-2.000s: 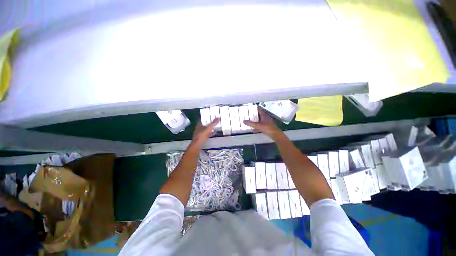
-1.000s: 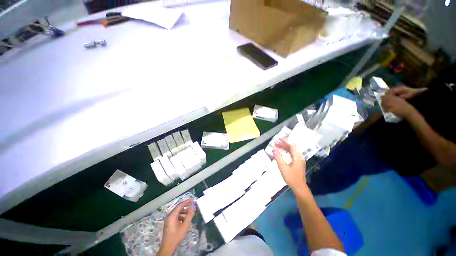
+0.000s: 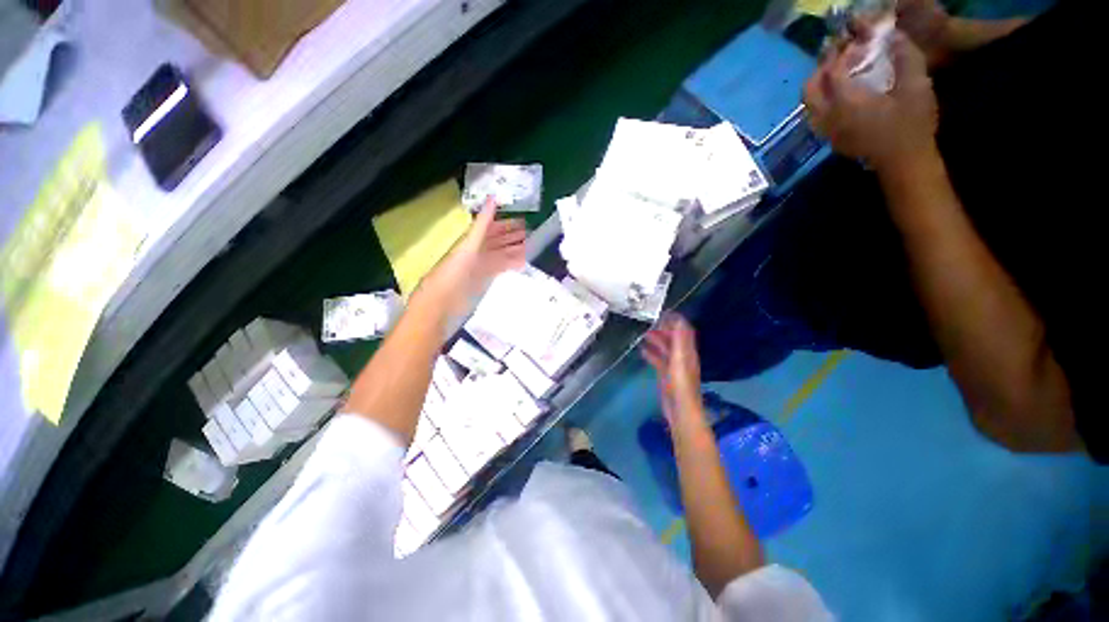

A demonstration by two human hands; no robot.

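White retail boxes (image 3: 468, 425) stand in tight rows along the bench edge in front of me. Further boxes lie flat on top (image 3: 535, 318) and in loose stacks (image 3: 626, 237) beyond them. My left hand (image 3: 493, 249) is over the rail at the far side of the boxes, fingers spread, with nothing seen in it. My right hand (image 3: 673, 352) is at the near side of the boxes, past the bench edge, open and holding nothing that shows. The two hands are on opposite sides of the flat boxes.
On the green belt are a block of boxes (image 3: 268, 389), single packs (image 3: 361, 316) and a yellow sheet (image 3: 420, 231). A black phone (image 3: 173, 128) lies on the white shelf. A blue device (image 3: 754, 91) is beyond the stacks. Another person's hands (image 3: 876, 103) are at right; a blue stool (image 3: 730, 468) is below.
The view has turned right. My left hand has moved from the polybag of parts to the rail beside the boxes. My right hand has left the box tops for their near side.
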